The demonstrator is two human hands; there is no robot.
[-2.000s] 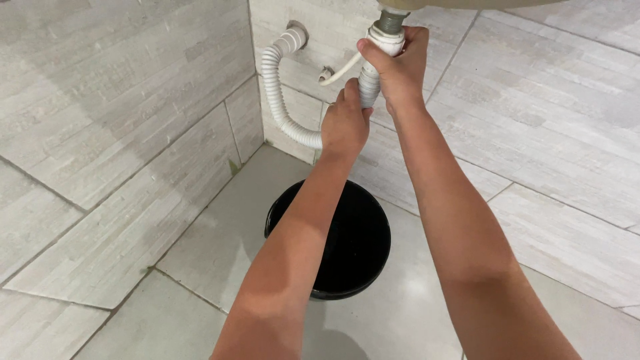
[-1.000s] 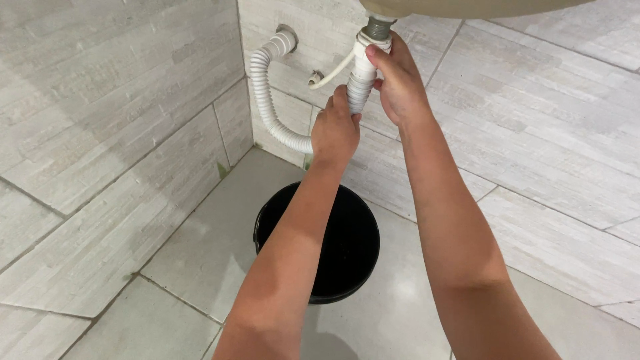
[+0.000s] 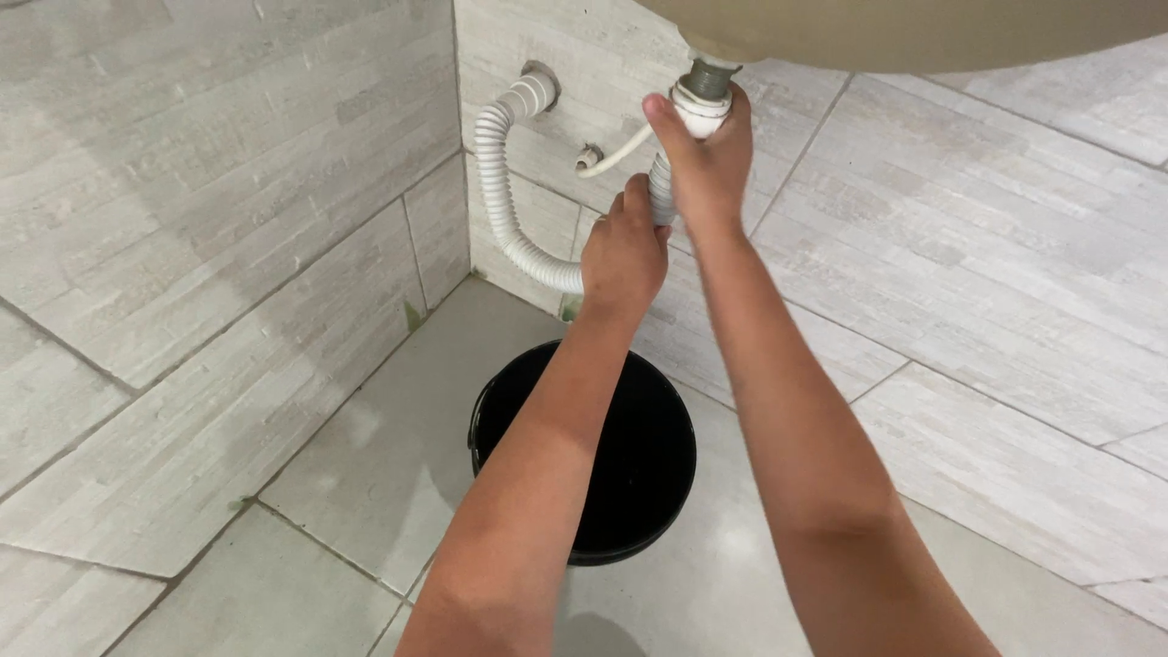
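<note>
My left hand (image 3: 627,251) grips the white corrugated drain hose (image 3: 540,262) below its upper end. That hose loops down and left, then up to a drain outlet (image 3: 538,88) in the wall. Around the white plastic slip nut (image 3: 703,109) is my right hand (image 3: 716,155), thumb at the left and fingers behind. The nut sits at the lower end of the grey threaded tailpiece (image 3: 709,80), under the beige basin (image 3: 894,32). A thin white supply tube (image 3: 620,157) runs from a wall fitting (image 3: 589,157) and passes behind my right hand.
Below my forearms a black bucket (image 3: 689,456) stands on the grey floor tiles (image 3: 338,474). Tiled walls meet in a corner behind and left of the hose. The basin's underside overhangs my right hand.
My right hand has shifted its grip, with its fingers now wrapped behind the nut. My left hand stays on the hose.
</note>
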